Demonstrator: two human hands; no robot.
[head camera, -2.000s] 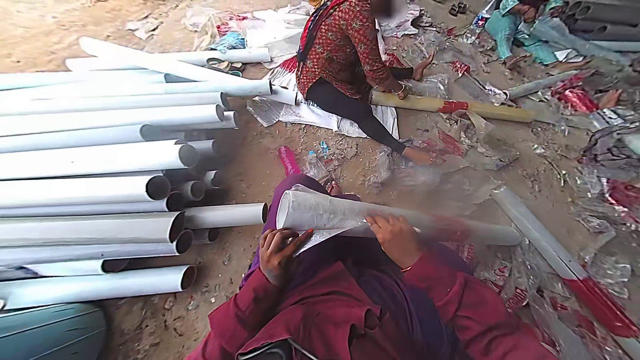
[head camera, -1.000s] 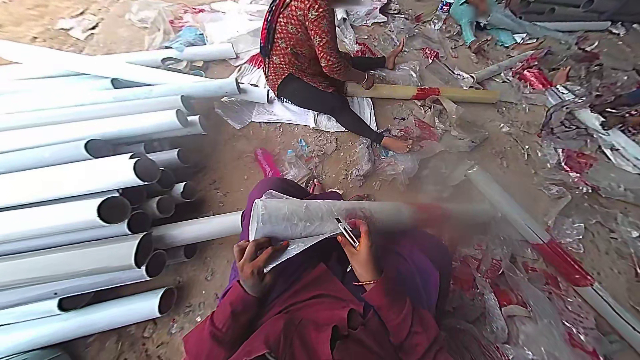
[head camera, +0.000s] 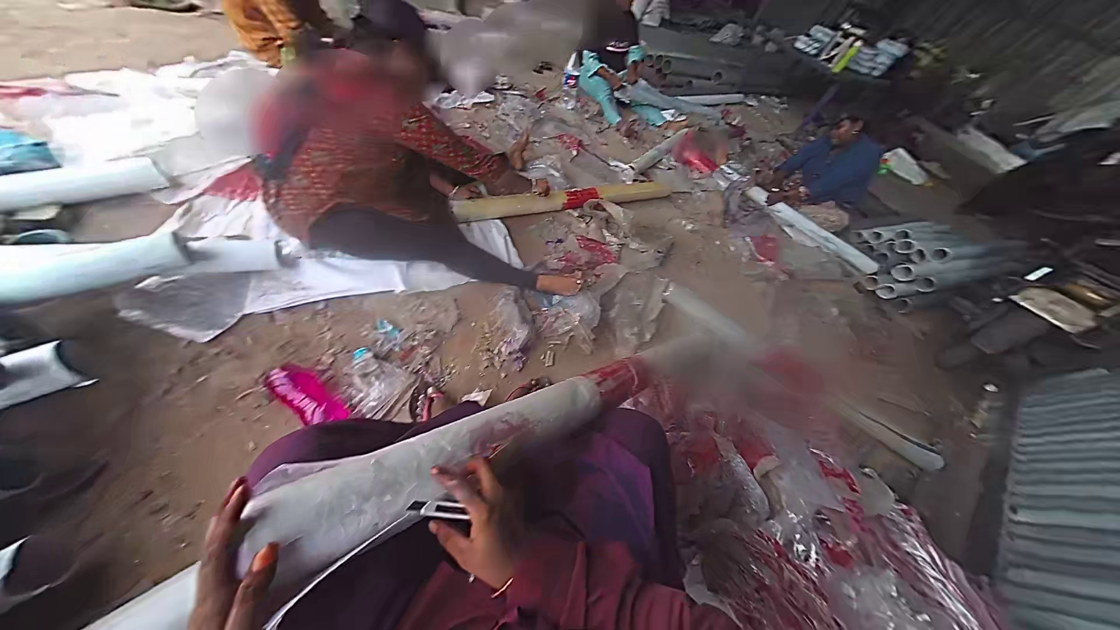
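A pale pipe wrapped in whitish plastic film (head camera: 420, 472), with a red band near its far part, lies slantwise across my lap. Around its near end, at the lower left, my left hand (head camera: 229, 560) has its thumb and fingers closed on the wrapped pipe. Between the thumb and fingers of my right hand (head camera: 477, 521) is a small cutter (head camera: 440, 509), possibly a utility knife, held beside the film's loose lower edge. The far end of the pipe is blurred.
Pale pipes (head camera: 87, 262) lie at the left. A seated person (head camera: 367, 166) has a yellowish pipe (head camera: 560, 201) ahead. Crumpled clear and red film (head camera: 787, 525) covers ground at the right, near a corrugated sheet (head camera: 1059, 499). Stacked grey pipes (head camera: 919, 258) and other people are farther back.
The view has swung far to the right. Two seconds ago both hands were on the film with no cutter visible; one second ago the cutter showed in my right hand.
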